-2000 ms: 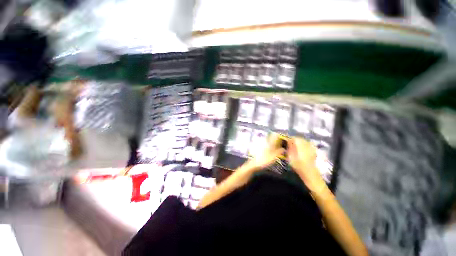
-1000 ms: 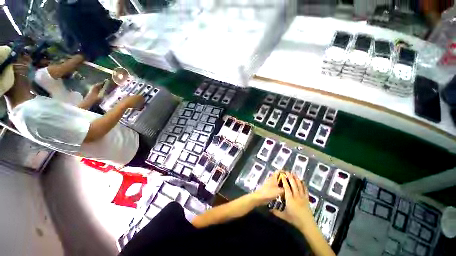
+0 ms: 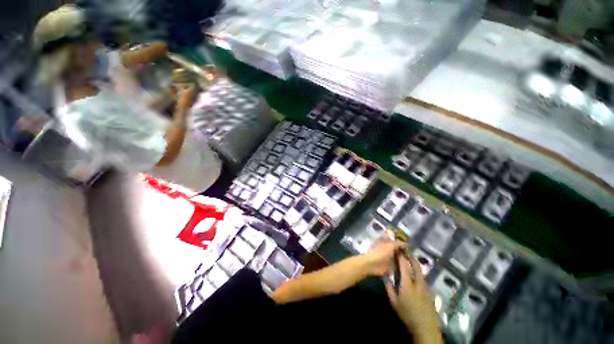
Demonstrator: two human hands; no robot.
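My left hand and my right hand meet over the tray of phone bodies. Between them they hold a small phone with a yellow edge at its top; the fingers hide most of it, and the picture is blurred. Under and around the hands lies a tray of white phone bodies with dark spots, set in two rows. Left of it are stacked trays of phone units with dark screens and reddish rims.
A green belt runs beyond, carrying trays of bodies. A white shelf holds stacked blister trays. A grey frame tray is at right, another frame tray at left. A seated person works at far left.
The view has shifted left, so the trays and shelf appear further right. My hands stay together on the phone; my right hand's fingers now point more upright beside it.
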